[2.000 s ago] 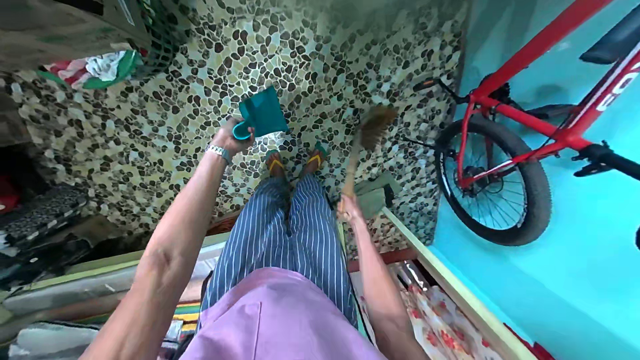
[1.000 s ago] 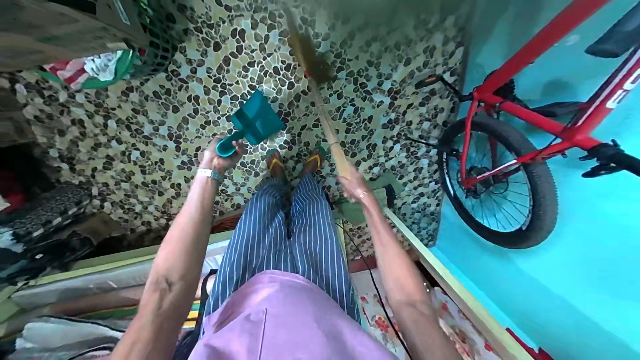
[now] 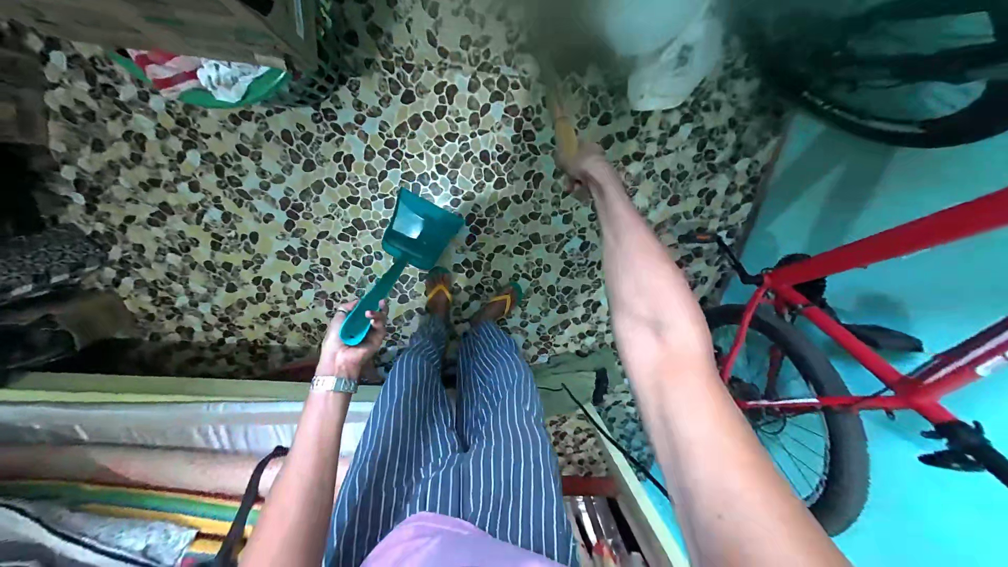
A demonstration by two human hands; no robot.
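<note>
My left hand [image 3: 356,335] grips the handle of a green plastic dustpan [image 3: 419,228], whose pan hangs over the pebble-patterned floor [image 3: 307,213] ahead of my feet. My right hand [image 3: 583,167] reaches far forward, shut on the wooden handle of a broom [image 3: 564,130]. The broom's far end is blurred at the top of the view, left of a whitish plastic bag [image 3: 669,71]. A metal watch [image 3: 334,384] is on my left wrist.
A red bicycle [image 3: 846,323] leans by the turquoise wall on the right, with another wheel [image 3: 906,130] at the upper right. A cardboard box [image 3: 181,35] and a green basin with cloths [image 3: 236,90] are at the upper left. Behind my legs runs a bed frame [image 3: 189,387].
My right hand has moved forward with the broom. The dustpan has been turned in my left hand. The view has shifted forward, showing the whitish bag and another wheel.
</note>
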